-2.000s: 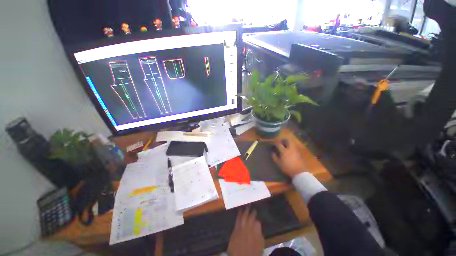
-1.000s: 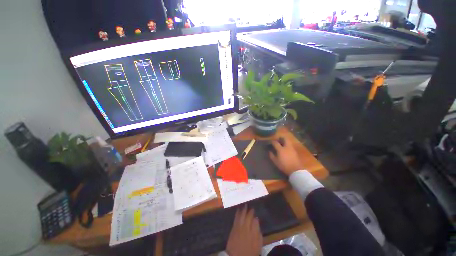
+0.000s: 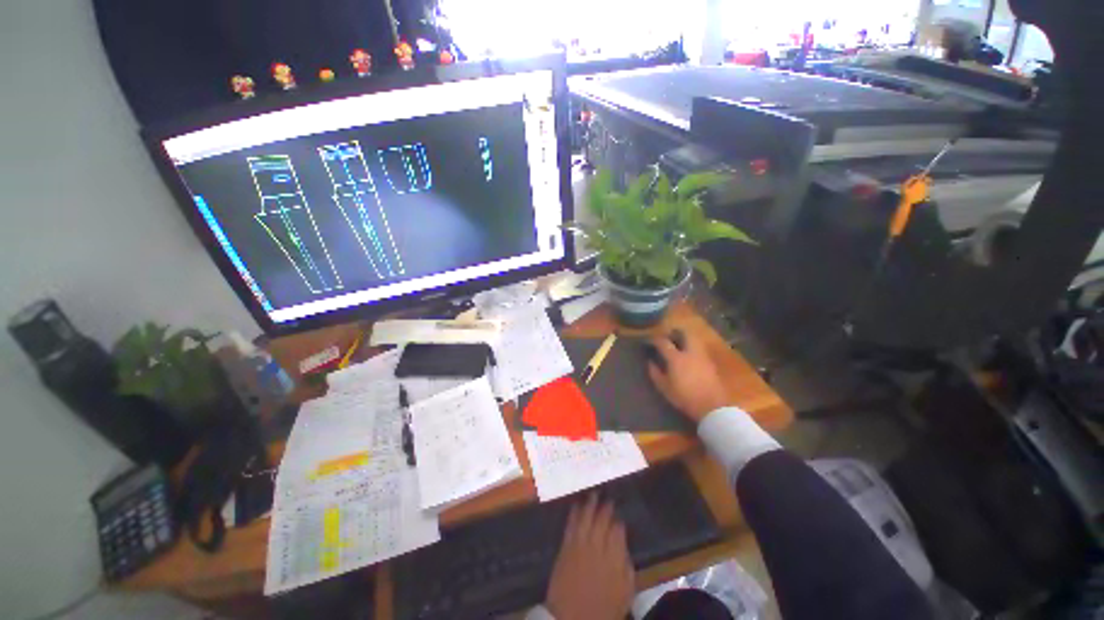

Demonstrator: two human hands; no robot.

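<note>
My right hand [image 3: 690, 378] rests over the small dark computer mouse [image 3: 663, 344] on the dark grey mouse pad [image 3: 630, 394]. My left hand [image 3: 593, 560] lies with its fingers on the right part of the black keyboard [image 3: 496, 569], below the desktop edge; it holds nothing. The monitor [image 3: 375, 206] shows two long tapering trouser-leg outlines and two smaller pieces on a black ground, with yellow, white and blue lines.
A spec sheet [image 3: 351, 484] with yellow highlighting, handwritten notes [image 3: 463, 446], a black pen [image 3: 407, 424], smartphone [image 3: 444, 360], red-orange piece [image 3: 561, 409] and pale yellow cutter [image 3: 599, 357] lie on the desk. A potted plant [image 3: 645, 297] stands behind the pad; a calculator [image 3: 136, 521] sits far left.
The outlines on the screen have changed colour from reddish to yellow and then to whitish and blue. The view has shifted slightly. Both hands stay in nearly the same places.
</note>
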